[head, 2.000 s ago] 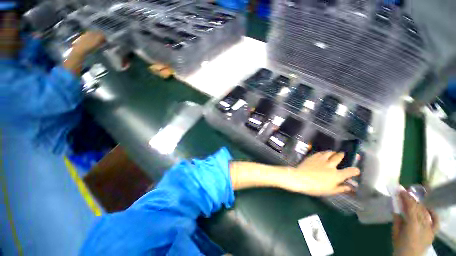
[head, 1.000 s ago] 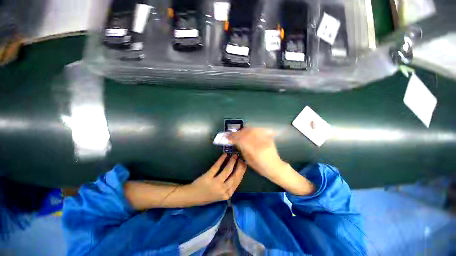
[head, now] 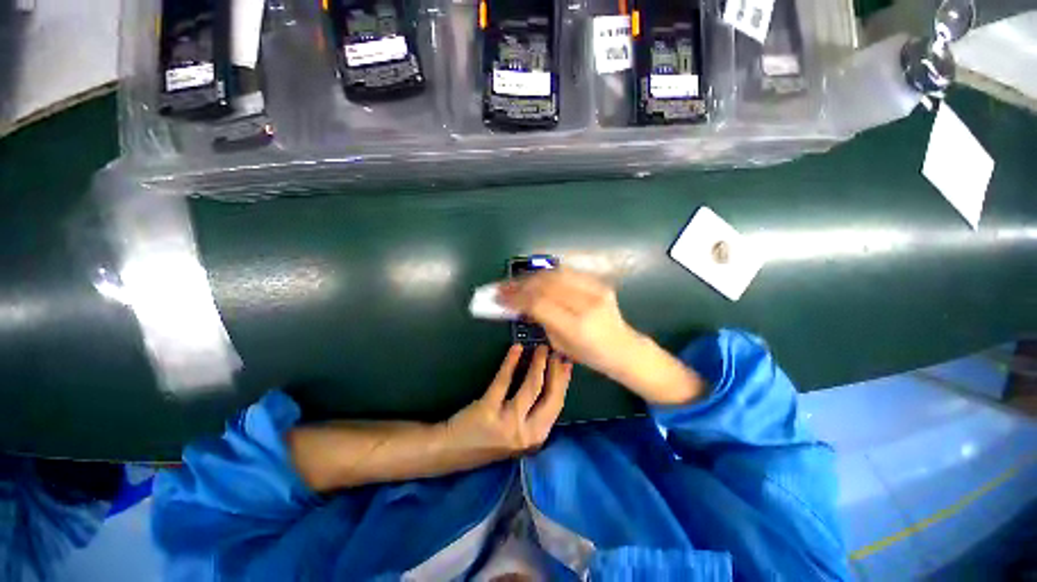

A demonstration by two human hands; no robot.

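A small dark keypad phone [head: 530,332] lies face up on the dark green bench [head: 341,330], its middle covered by my right hand. My right hand [head: 574,318] is over the phone, slightly blurred, and holds a small white wiping piece [head: 491,301] that sticks out to the left of the phone. My left hand [head: 514,409] is at the phone's near end, its fingertips touching the lower edge and steadying it.
A clear blister tray [head: 455,154] with several black phones [head: 523,80] runs along the far edge. Glossy film strips [head: 176,301] lie left. A white card with a brown spot [head: 718,252] lies right, a plain white card [head: 957,167] far right, near a shiny metal fitting [head: 929,66].
Two seconds ago my left arm reached to the tray; now both hands are at the phone on the bench. Since one second ago, the right hand and white piece have shifted slightly over the phone.
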